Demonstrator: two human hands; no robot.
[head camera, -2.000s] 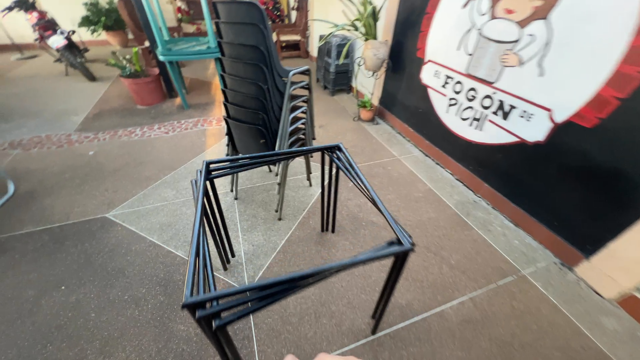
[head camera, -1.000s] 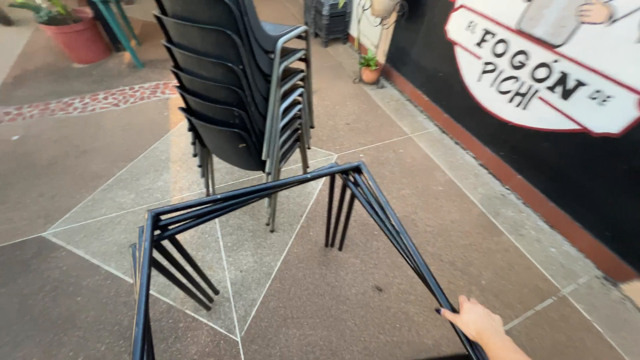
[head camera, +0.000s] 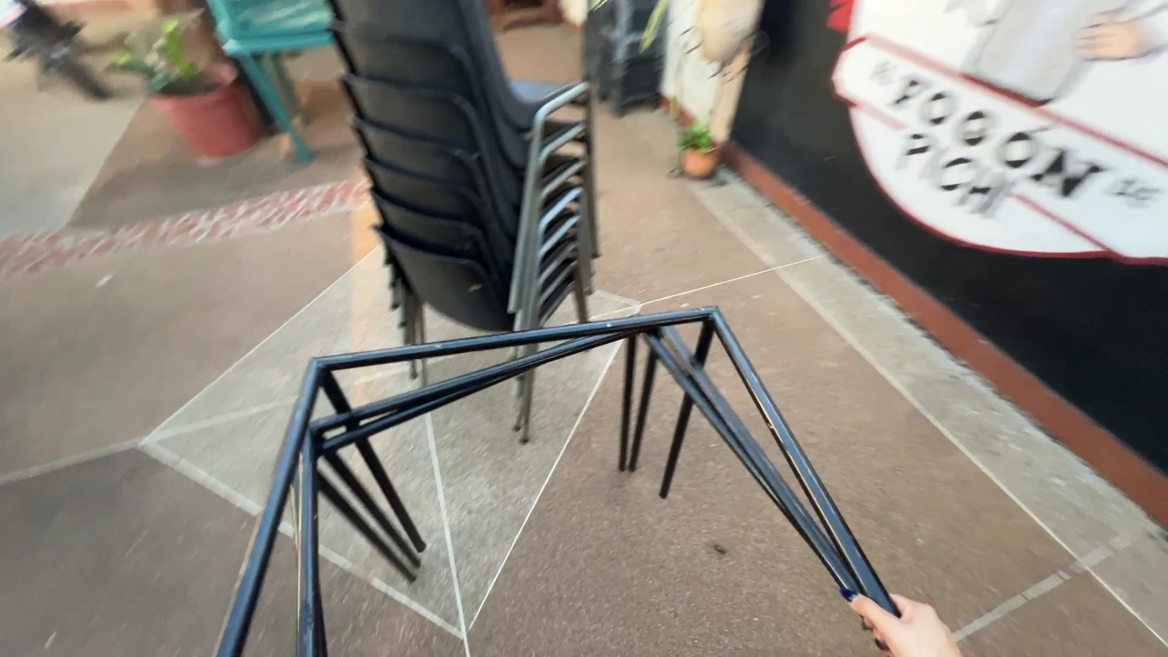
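Note:
Nested black metal table frames (head camera: 511, 339) fill the lower middle of the head view, their legs pointing down to the floor. The uppermost frame stands apart from the ones under it along its far side. My right hand (head camera: 899, 625) grips the right-hand bar near the bottom edge, its thumb with dark nail polish on top. The near side of the frames runs out of the picture. My left hand is not visible. Just beyond the far bar rises a stack of black chairs (head camera: 438, 182) with grey metal legs and armrests.
A black wall with a painted sign (head camera: 995, 146) and a reddish base strip (head camera: 867, 283) runs along the right. Farther back are a small potted plant (head camera: 700, 162), a dark stack of crates or similar items (head camera: 622, 55), a large red pot (head camera: 208, 114) and a green plastic chair or table (head camera: 274, 36).
My right hand, barely visible at the bottom edge two seconds ago, now holds the right bar. The top frame has separated from those below. The view has moved nearer the chair stack.

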